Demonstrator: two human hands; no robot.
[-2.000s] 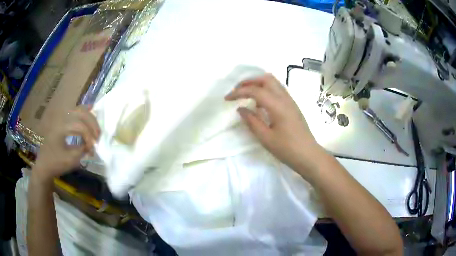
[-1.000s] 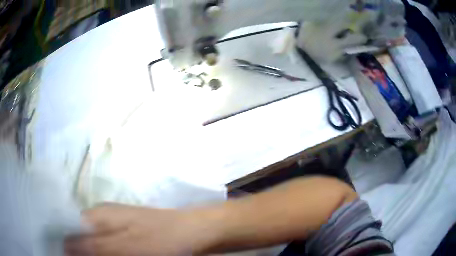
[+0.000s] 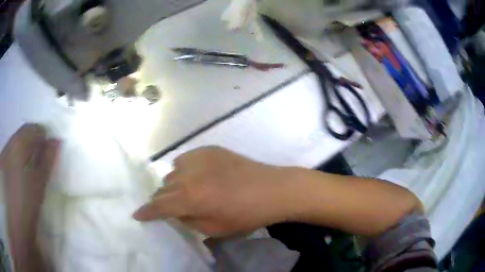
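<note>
The white garment [image 3: 90,202] lies under the bright lamp at the left and hangs down over the table's front edge. My left hand [image 3: 33,151] is on it at the far left, blurred, with its fingers bent; its hold cannot be told. My right hand [image 3: 197,191] rests on the garment's right side with its fingers pointing left; whether it grips cloth is unclear. The sewing machine head [image 3: 58,37] stands above the garment. The needle area [image 3: 114,90] is washed out by glare, so contact with the cloth is hidden.
Thread snips [image 3: 212,57] with a red tail lie on the machine bed [image 3: 197,95]. Black-handled scissors [image 3: 319,69] lie right of them. A box with a red and blue picture [image 3: 396,66] stands at the right. White cloth [image 3: 457,170] is heaped at the far right.
The view has swung right and closer to the machine. The garment, earlier spread between both hands left of the machine, now lies at the needle area. My left hand is back in view.
</note>
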